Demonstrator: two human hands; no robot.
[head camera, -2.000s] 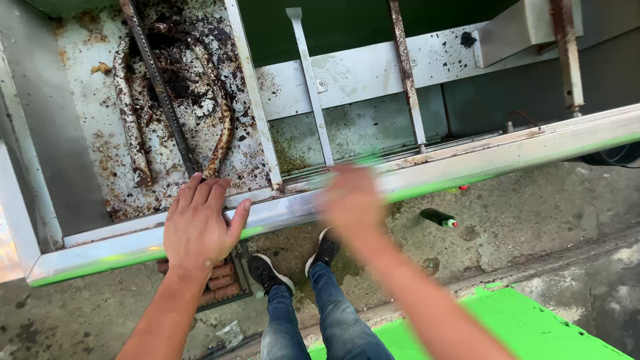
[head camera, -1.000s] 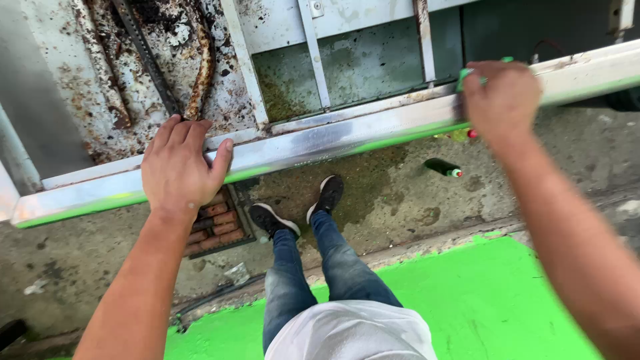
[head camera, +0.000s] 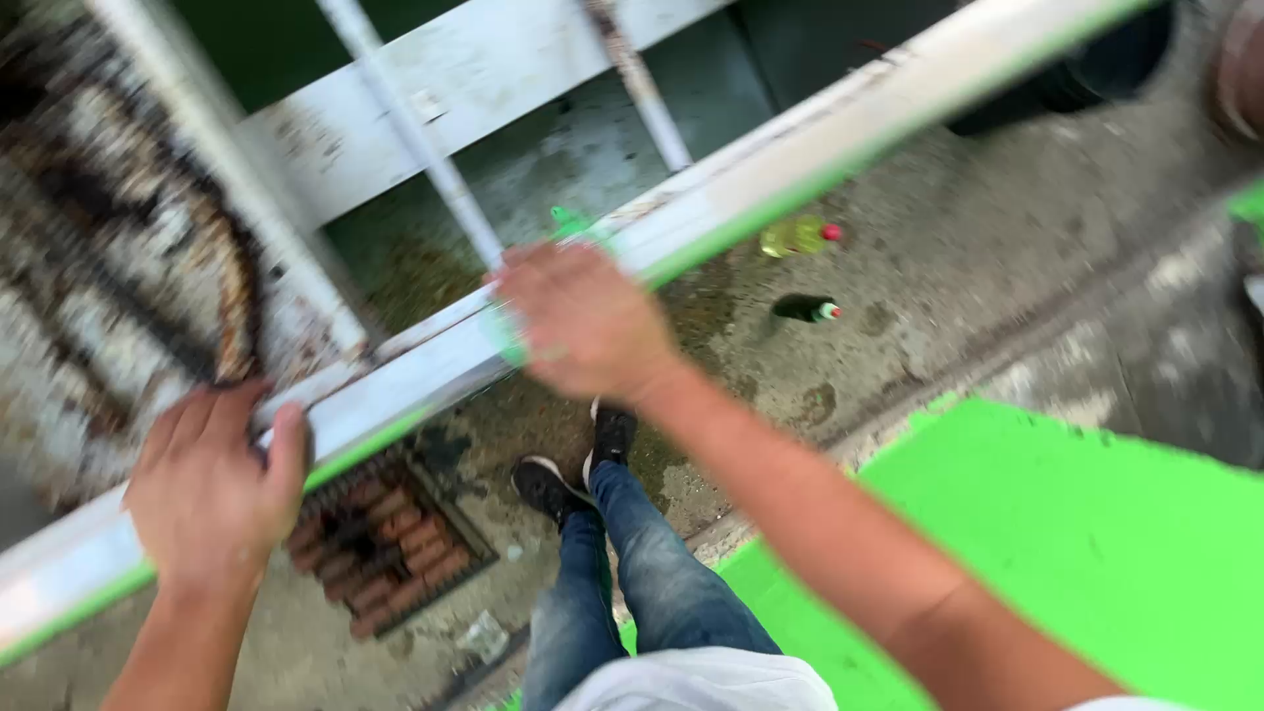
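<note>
A pale metal rail (head camera: 425, 358) with a green lower edge crosses the view at a slant, the front edge of a stained metal unit. My left hand (head camera: 212, 474) rests on the rail at the left, fingers over its top and thumb apart. Near the middle, my right hand (head camera: 583, 316) presses a green cloth or pad (head camera: 568, 222) against the rail; it is blurred and mostly hidden under the hand. Behind the rail, thin metal bars (head camera: 425, 133) span the open frame, and a rusty, scorched tray (head camera: 178, 217) lies at the left.
Beyond the rail, a dark green bottle (head camera: 802, 307) and a yellow bottle (head camera: 793, 237) with a red cap are on the concrete floor. Bricks (head camera: 380, 543) fill a floor opening below. My shoes (head camera: 545, 486) stand near a bright green painted surface (head camera: 1027, 553). A dark container (head camera: 1096, 74) is at upper right.
My right hand has moved left along the rail since one second ago, with the green cloth or pad under it. My left hand stays on the rail. The view has tilted.
</note>
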